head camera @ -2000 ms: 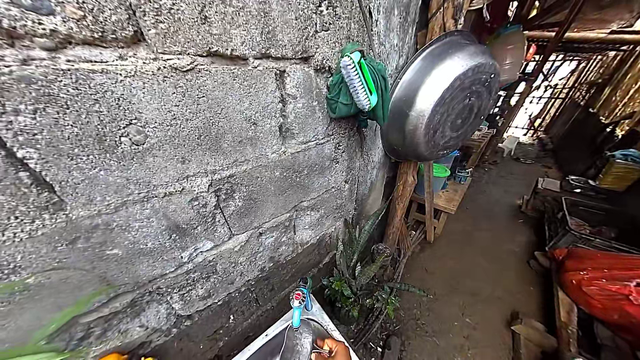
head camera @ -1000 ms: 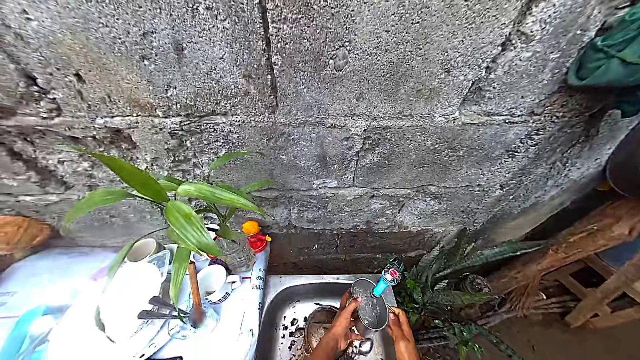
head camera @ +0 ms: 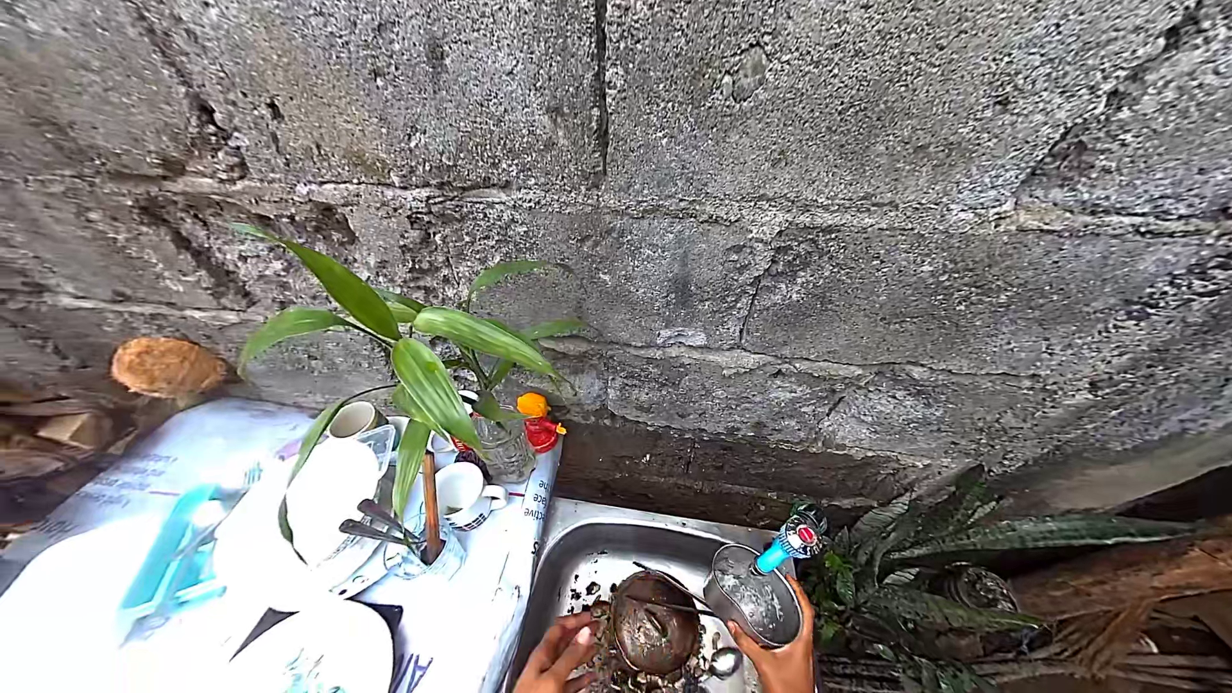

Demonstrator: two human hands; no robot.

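My right hand [head camera: 782, 647] holds a metal bowl or pot [head camera: 753, 594] by its side, under a tap with a blue spout [head camera: 784, 546]; water shows in it. My left hand [head camera: 561, 654] is beside a brown, dirty round pot or lid [head camera: 656, 622] lying in the stainless steel sink [head camera: 577, 539]; its fingers are partly spread, and whether they touch the brown thing is unclear. A spoon [head camera: 725, 661] lies at the right of the brown thing. Dark food scraps are scattered over the sink bottom.
Left of the sink, a table covered with printed sheeting [head camera: 452, 630] holds white plates [head camera: 332, 481], a white mug [head camera: 467, 493], utensils in a clear container [head camera: 433, 558] and a leafy plant [head camera: 428, 385]. A concrete block wall [head camera: 674, 289] stands behind. More plants [head camera: 924, 549] grow right of the sink.
The view has swung left from the hanging basin to the sink. My left hand has left the metal vessel, which both hands were at a second ago, and moved left to the brown thing.
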